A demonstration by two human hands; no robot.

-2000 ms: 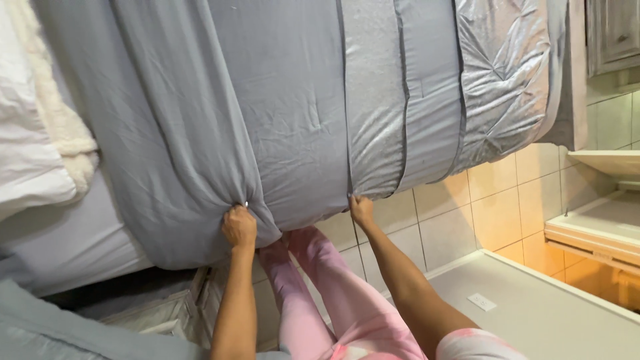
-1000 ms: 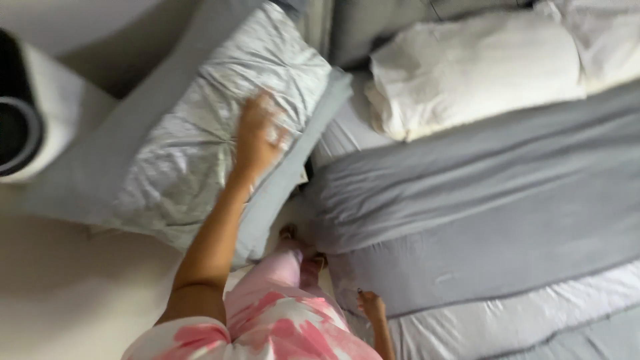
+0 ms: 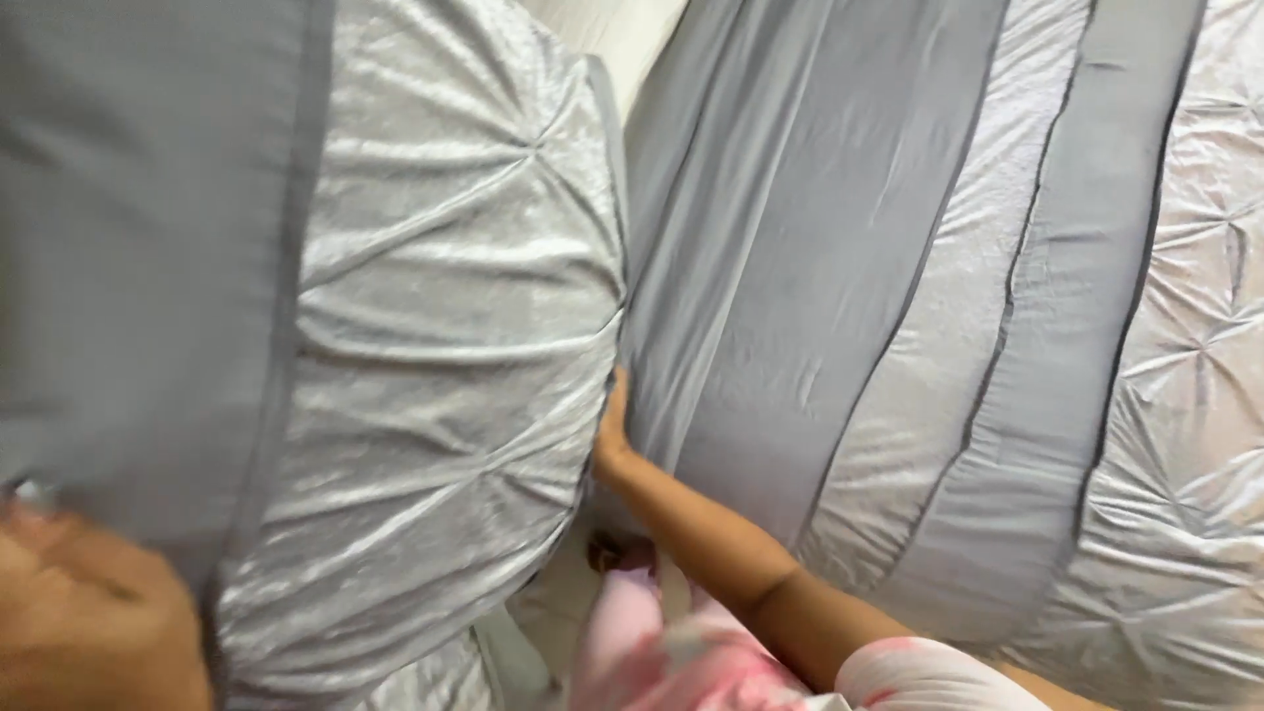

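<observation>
A large pillow in a grey sham with a pleated silver velvet panel (image 3: pixel 444 346) fills the left half of the view, raised close to the camera. At its lower left edge my left hand (image 3: pixel 94 612) is on the grey border, blurred, with a ring on a finger. My right hand (image 3: pixel 612 425) presses against the pillow's right edge, its fingers partly hidden behind it. The pillow appears held between both hands. To the right lies a grey comforter (image 3: pixel 810 326) with silver velvet bands and a pleated section (image 3: pixel 1185 444).
Below the pillow, part of another silver pleated sham (image 3: pixel 425 681) shows. My foot (image 3: pixel 617 553) stands on the light floor (image 3: pixel 553 602) beside the bed. A pale surface (image 3: pixel 612 39) is visible beyond the pillow at the top.
The view has swung. My left hand was blurred over a stacked silver and grey pillow a second ago; now a pillow is up between both hands. Earlier, both hands gripped the comforter's edge.
</observation>
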